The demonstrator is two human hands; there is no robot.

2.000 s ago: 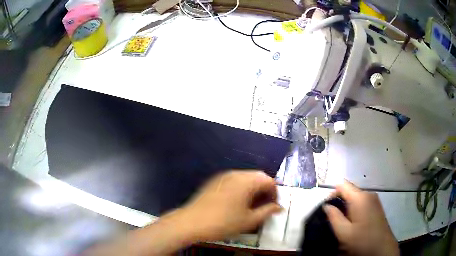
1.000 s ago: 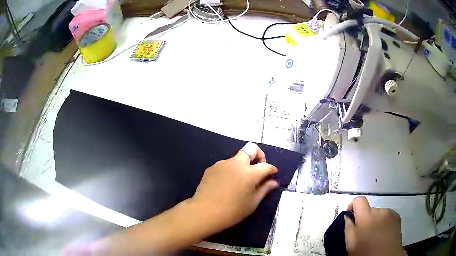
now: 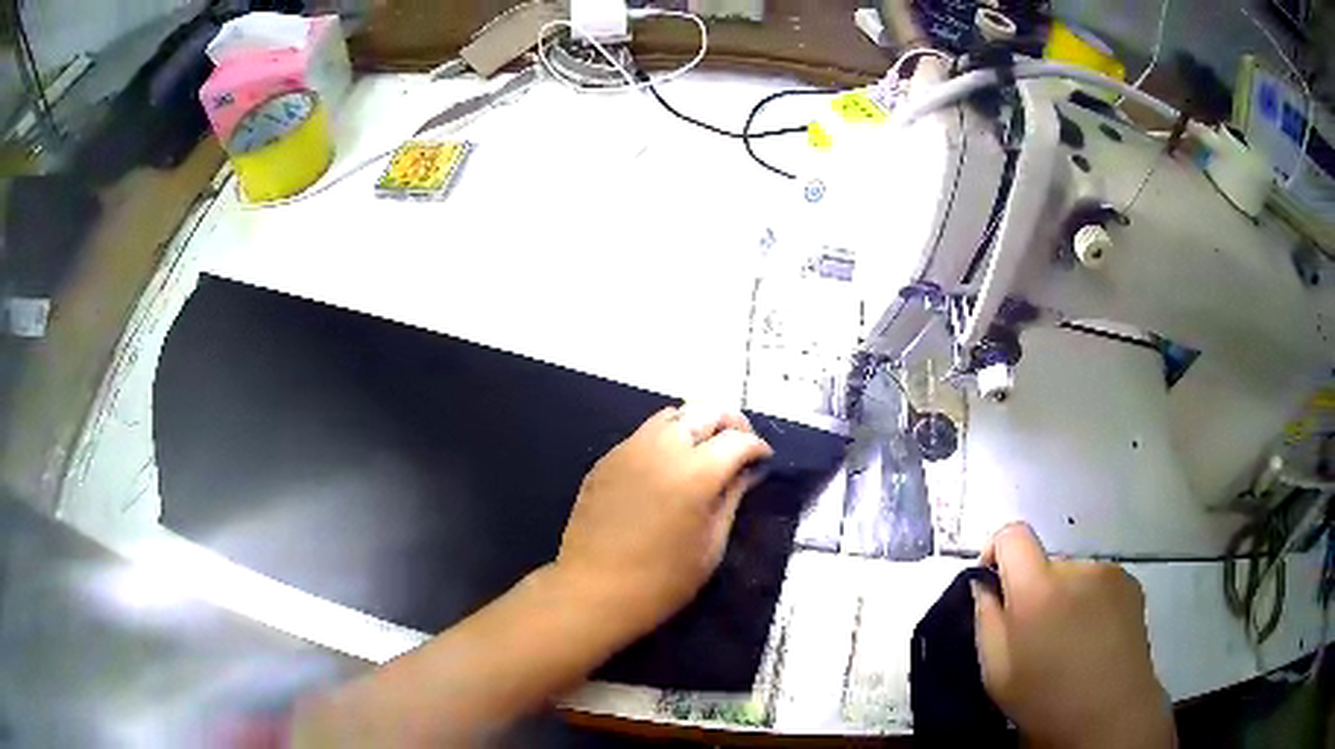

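A large black garment panel (image 3: 381,439) lies flat on the white sewing table, its narrow right end by the presser foot (image 3: 864,384) and the shiny needle plate (image 3: 890,498). My left hand (image 3: 659,512) is on the panel near that end, fingertips pinching its cloth, with a small fold beside them. My right hand (image 3: 1061,629) is at the table's front, right of the needle plate, and holds a dark bunched cloth piece (image 3: 955,666). The cloth's lower part is cut off by the frame edge.
The off-white sewing machine head (image 3: 1157,293) stands at right. A yellow tape roll (image 3: 281,147) sits by a pink box (image 3: 242,81) at far left, near a small patterned packet (image 3: 425,168). Cables (image 3: 732,132) lie at the back; more cords (image 3: 1256,578) hang at right.
My left hand first moved from the table's front onto the panel, then slightly left, and now pinches its cloth. My right hand keeps the dark cloth, a little to the right of its first place.
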